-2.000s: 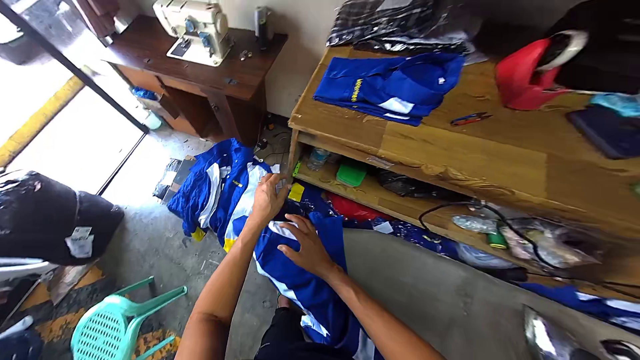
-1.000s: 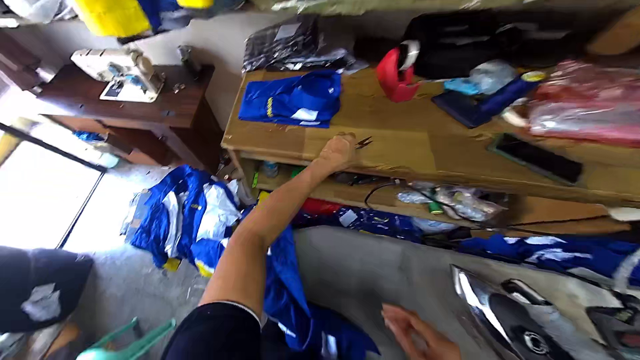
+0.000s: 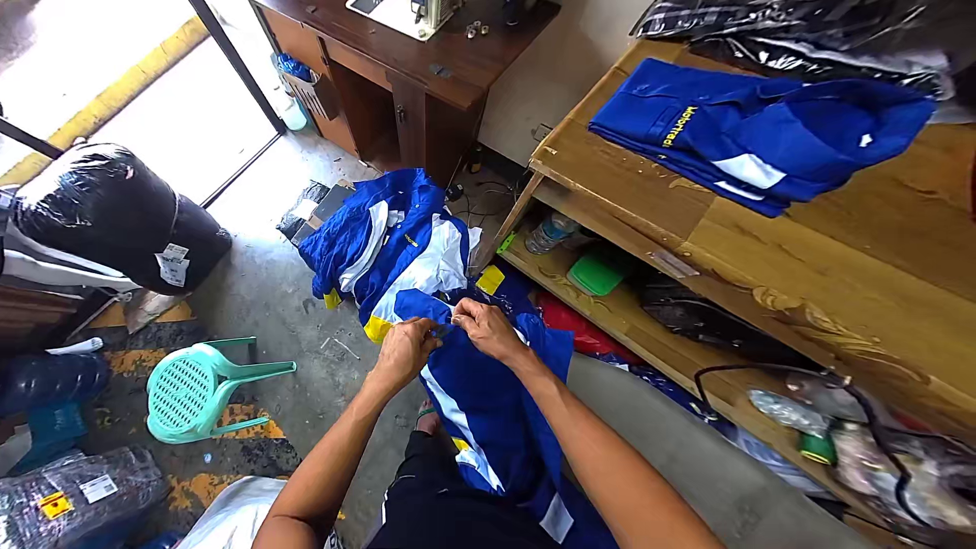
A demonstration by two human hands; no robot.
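Note:
A blue garment with white and yellow panels (image 3: 496,404) hangs over the edge of the grey padded surface in front of me. My left hand (image 3: 408,347) pinches its upper edge, with something small and dark, too small to name, at the fingertips. Close beside it on the right, my right hand (image 3: 488,328) pinches the same garment. Just beyond both hands lies a heap of blue and white shirts (image 3: 412,236). Folded blue shirts (image 3: 709,130) rest on the wooden shelf top at the upper right.
A wooden shelf unit (image 3: 778,259) runs along the right, above the grey padded surface (image 3: 656,450). A green plastic stool (image 3: 187,389) and a black wrapped bundle (image 3: 114,213) stand at left. A sewing machine (image 3: 415,15) sits on a brown table (image 3: 457,69).
My left hand has come back from the shelf top, where small nippers lay two seconds ago. My right hand has moved from the grey surface to the garment. Both hands now meet at its edge.

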